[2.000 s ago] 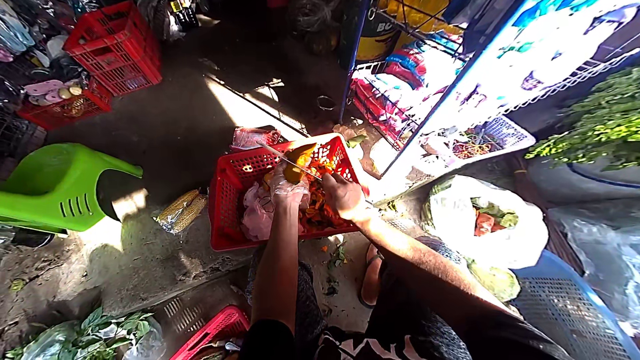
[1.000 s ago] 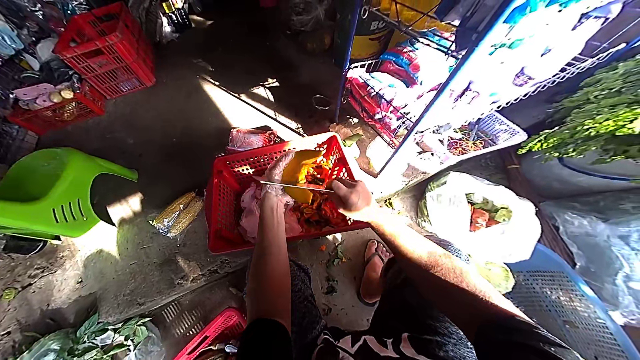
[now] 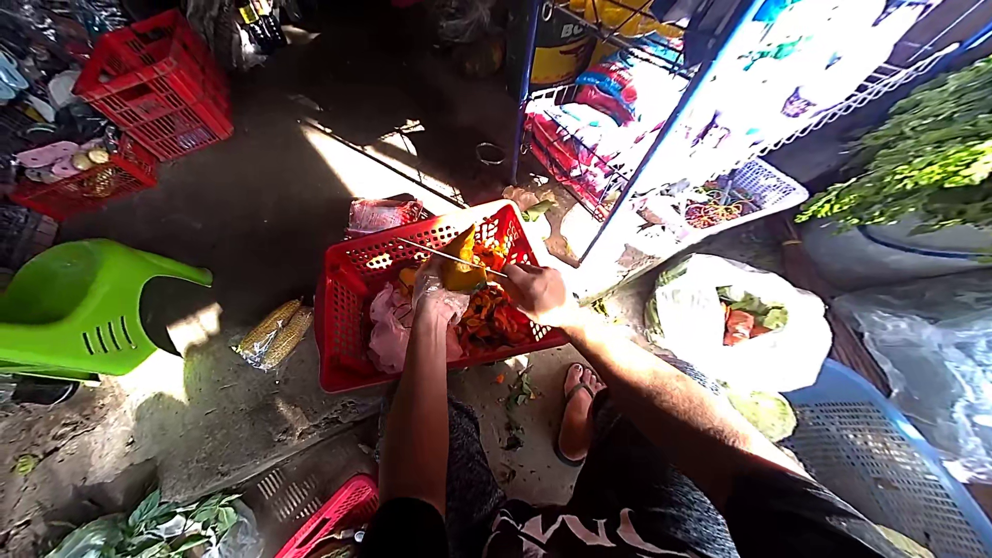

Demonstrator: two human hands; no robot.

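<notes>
My left hand [image 3: 439,296], in a clear plastic covering, holds a chunk of orange-fleshed squash [image 3: 463,263] over a red plastic basket [image 3: 331,325]. My right hand [image 3: 540,293] grips a long, thin knife [image 3: 438,252] whose blade lies across the squash. Orange cut pieces [image 3: 496,319] are heaped in the right part of the basket, below the hands. Pink plastic bags [image 3: 387,329] lie in its left part. The knife's handle is mostly hidden by my right fingers.
A green plastic chair [image 3: 85,310] and wrapped corn cobs [image 3: 277,333] are at the left. A wire rack [image 3: 659,136] stands beyond the basket. At the right are a white plastic sack [image 3: 744,322] and a blue basket [image 3: 868,457]. My sandaled foot [image 3: 577,415] is close below the basket.
The squash chunk in my left hand has been turned and now stands more upright. The blade still lies across it, and my left fingers, extended one second ago, are now around the chunk.
</notes>
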